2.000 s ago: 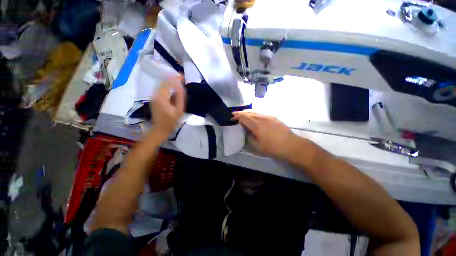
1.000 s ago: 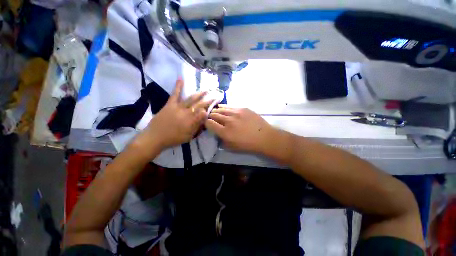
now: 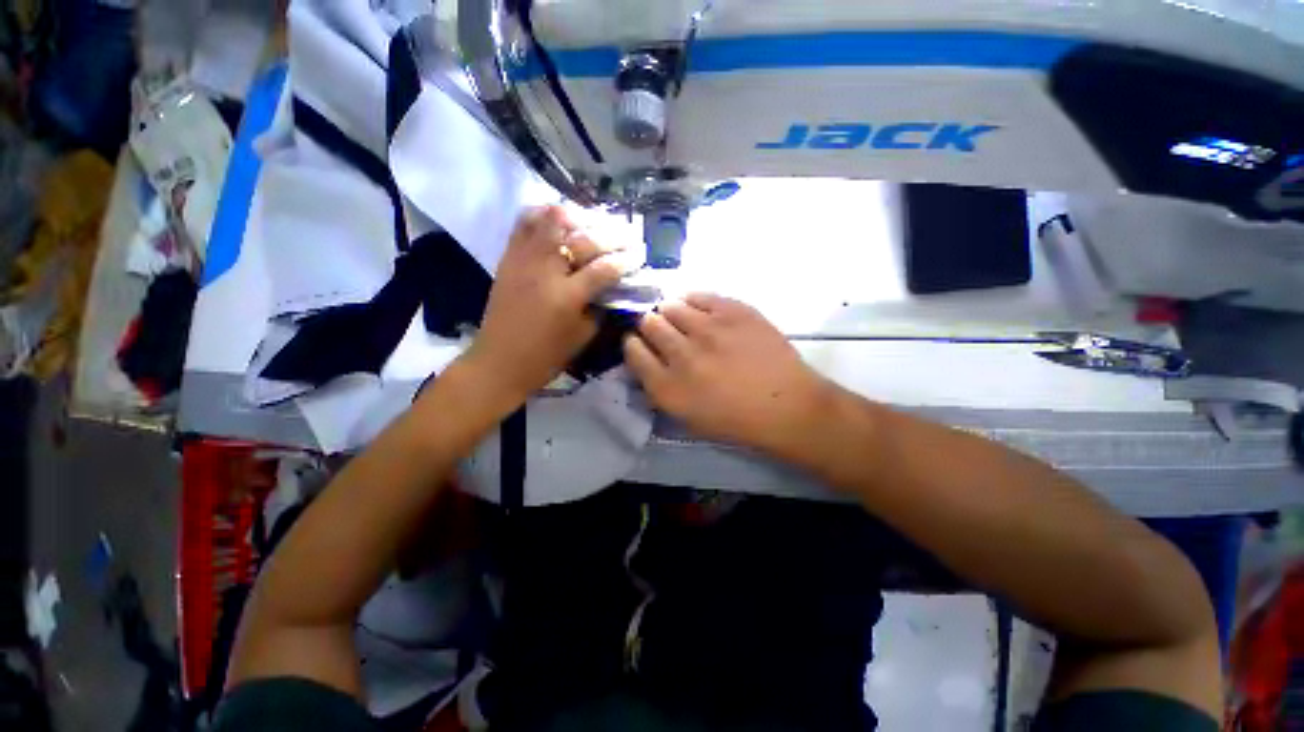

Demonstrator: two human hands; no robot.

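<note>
A white garment piece with black panels [image 3: 336,215] lies heaped left of the needle area and hangs over the table's front edge. My left hand [image 3: 551,293] lies on it with the fingertips close to the presser foot. My right hand [image 3: 722,365] pinches the fabric edge just right of it. A small black fabric section [image 3: 608,343] shows between the two hands. The white sewing machine head [image 3: 858,93] with JACK lettering stands over the work. The needle is hidden by glare and fingers.
A black pad [image 3: 967,238] lies on the machine bed. Thread snips [image 3: 1113,355] lie at the right. A ruler strip [image 3: 972,423] runs along the front edge. A red basket [image 3: 222,551] sits below the table at left. Cloth scraps [image 3: 72,229] are heaped at far left.
From the separated position, my left hand has come right to the needle area beside my right hand. Since then, both hands have shifted slightly and hold the fabric near the foot.
</note>
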